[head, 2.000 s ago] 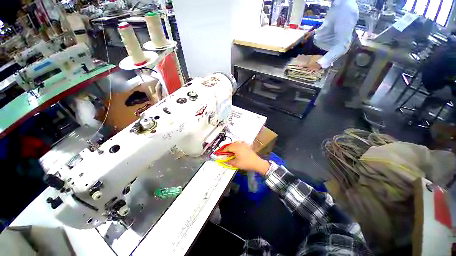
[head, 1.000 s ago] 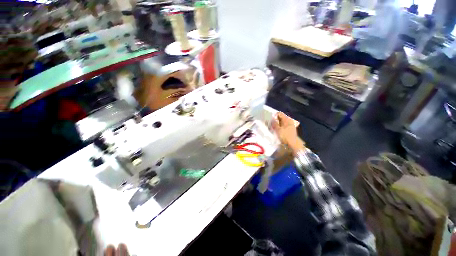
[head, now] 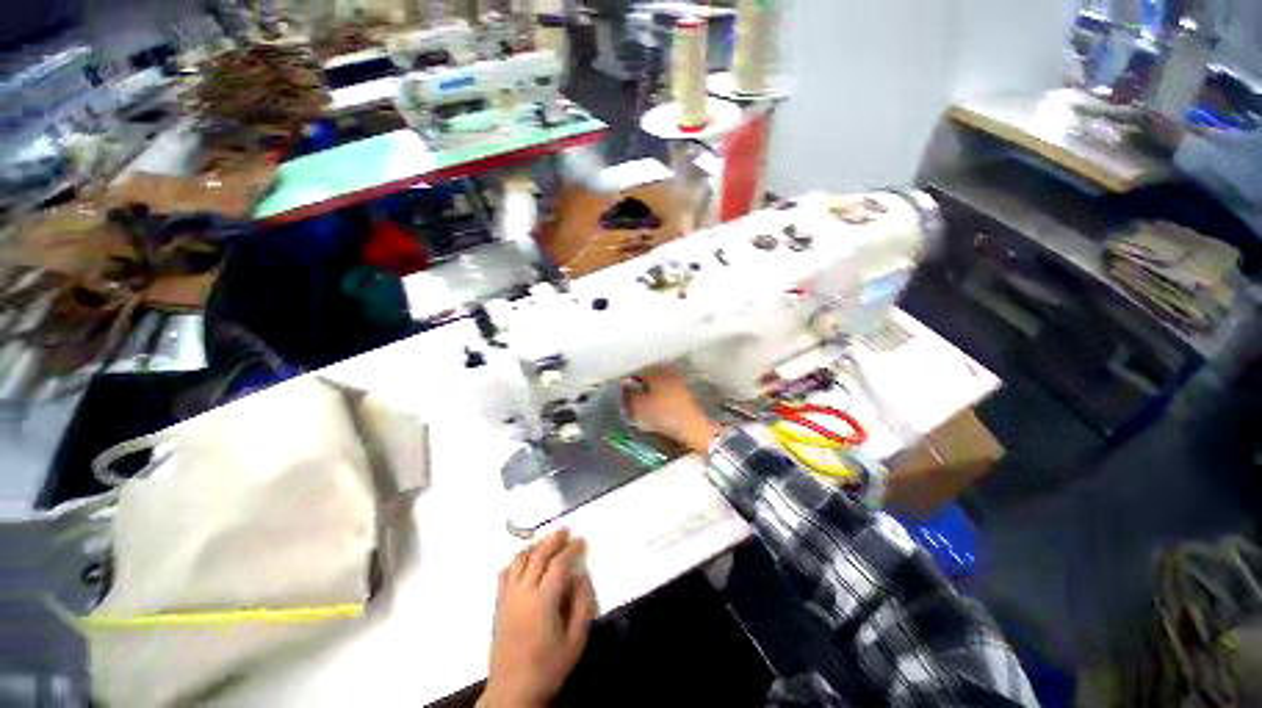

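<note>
The white sewing machine [head: 720, 297] stands on the long white table [head: 651, 553]. My right hand [head: 667, 410] reaches under the machine's arm over the metal bed plate [head: 581, 477]; its fingertips are partly hidden, and I cannot tell if they hold anything. Small green snips [head: 637, 450] lie on the plate just below that hand. My left hand [head: 543, 609] rests at the table's front edge, empty, fingers slightly apart. Scissors with red and yellow handles [head: 819, 432] lie at the pillar end. A beige bag [head: 242, 519] with a yellow edge strip lies at the needle end.
Thread cones [head: 689, 76] stand behind the machine. A cardboard box [head: 948, 463] and a blue crate [head: 948, 537] are below the table's right end. A green-topped machine table [head: 346, 173] is behind. Folded bags [head: 1174, 274] lie on a shelf at right. A bag pile [head: 1204, 609] is lower right.
The view has swung left, bringing more of the beige bag into sight. My right hand has moved from the pillar end to beneath the machine's arm. My left hand has come further into view.
</note>
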